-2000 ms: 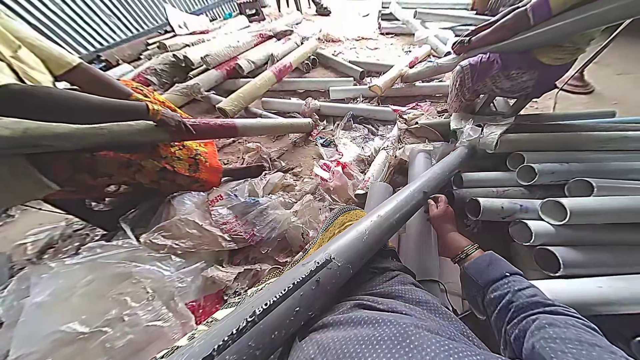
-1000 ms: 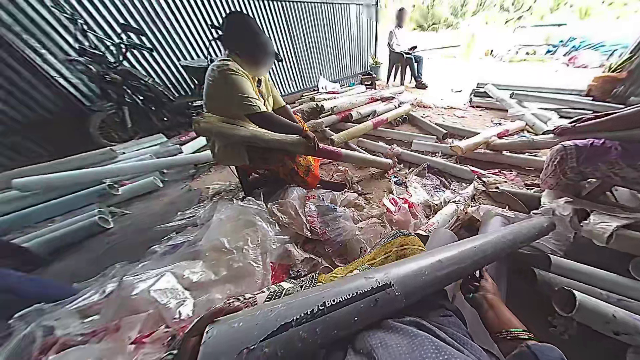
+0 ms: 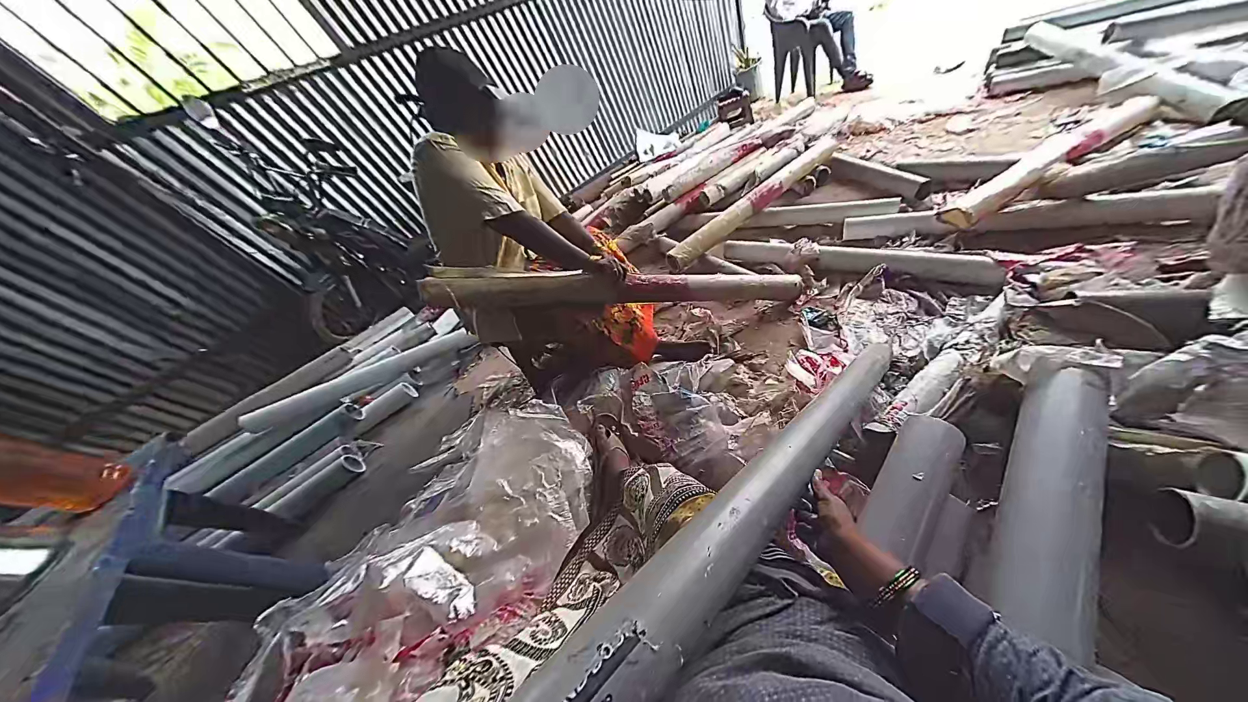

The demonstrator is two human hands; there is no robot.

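Note:
A grey plastic pipe (image 3: 721,546) with dark printing near its lower end lies slantwise across my lap, its far end pointing up and right. My right hand (image 3: 837,512), with bangles at the wrist, is at the right side of this pipe, partly hidden behind it; whether its fingers grip the pipe or something small is unclear. My left hand does not show. Two thick grey pipes (image 3: 1051,507) stand slanted just right of my right hand. Patterned cloth (image 3: 546,634) covers my leg under the pipe, and my bare foot rests on clear plastic sheeting (image 3: 507,487).
Opposite sits a person in a yellow shirt (image 3: 453,195), holding a long brownish pipe (image 3: 721,287). Heaps of pipes (image 3: 770,200) lie behind. At left are more grey pipes (image 3: 341,390), a blue plastic chair (image 3: 107,575) and a motorcycle by the corrugated wall (image 3: 624,88). Another person sits far back.
The view has swung left and tilted, bringing in the wall and the blue chair. The grey pipe stays across my lap with my right hand beside it.

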